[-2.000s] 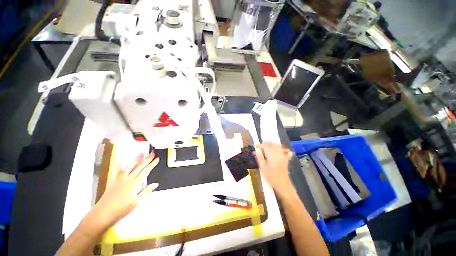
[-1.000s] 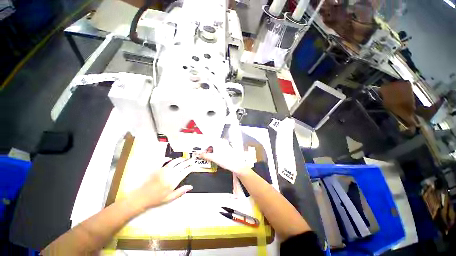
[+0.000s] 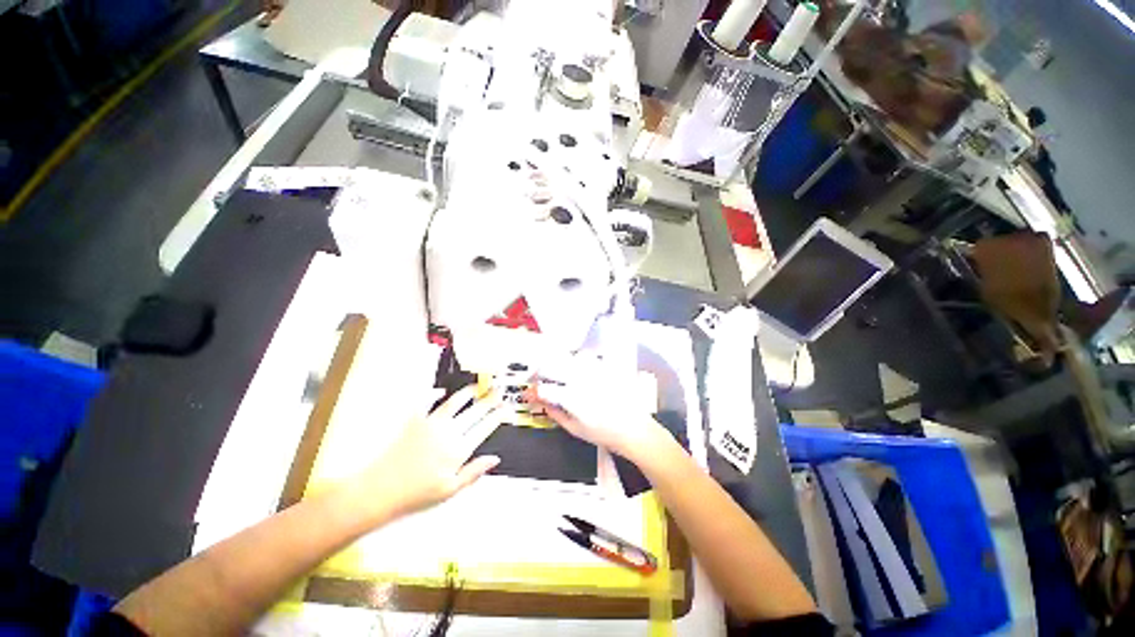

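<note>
The black panel (image 3: 543, 455) lies flat under the machine head (image 3: 517, 268), on the yellow-taped white template (image 3: 411, 529). A small white label with black lettering (image 3: 517, 396) sits in the clamp area below the head. My left hand (image 3: 429, 451) lies on the panel's left part, fingers spread, fingertips at the label's left edge. My right hand (image 3: 591, 404) has its fingertips at the label's right side, pointing left. The clamp frame is mostly hidden by the hands and label. Thread snips with orange-red handles (image 3: 607, 545) lie near the template's front right.
A white label strip (image 3: 732, 392) lies right of the template. A blue bin (image 3: 965, 485) with grey-white and black strips stands at the right, another blue bin (image 3: 47, 417) at the left. A control panel (image 3: 819, 280) stands right of the machine. A black block (image 3: 168, 326) is on the table's left.
My right hand has moved left from the small black pad to the clamp area, where the label now shows. My left hand has moved in beside it. The camera view has shifted.
</note>
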